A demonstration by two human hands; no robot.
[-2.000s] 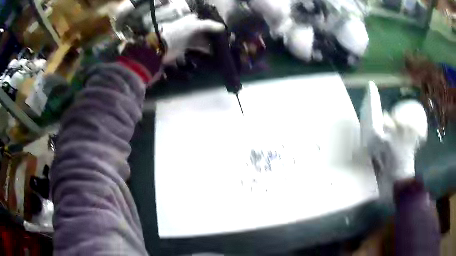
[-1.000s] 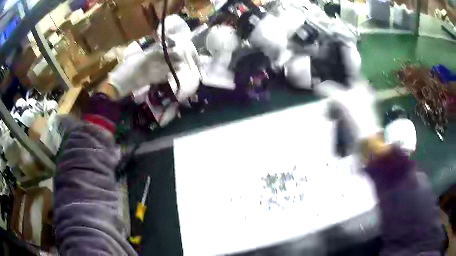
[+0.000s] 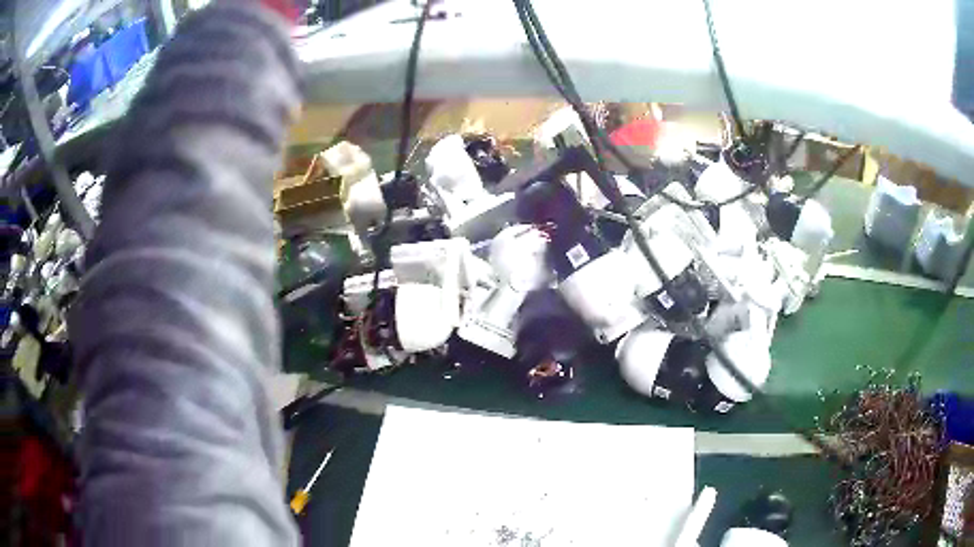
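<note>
Neither of my hands is in the picture; my left sleeve rises past the top edge, with a bit of red cuff there. The white sheet (image 3: 523,459) lies in front of me, cut off by the lower edge. Small dark screws (image 3: 515,534) are scattered on it. A white flat part (image 3: 697,517) stands at the sheet's right edge. A white rounded part (image 3: 754,537) is cut off by the lower edge beside it. A yellow-handled screwdriver (image 3: 300,499) lies left of the sheet.
White and black camera units (image 3: 641,278) are piled behind the sheet. Black cables hang in front of the pile. A white overhead panel (image 3: 641,48) crosses the top. Reddish-brown wires (image 3: 892,454) lie at the right, beside a blue object (image 3: 954,417).
The view has tilted up. My left arm has risen and its hand has left the top of the picture. My right hand has gone out of view. The powered screwdriver seen earliest no longer shows.
</note>
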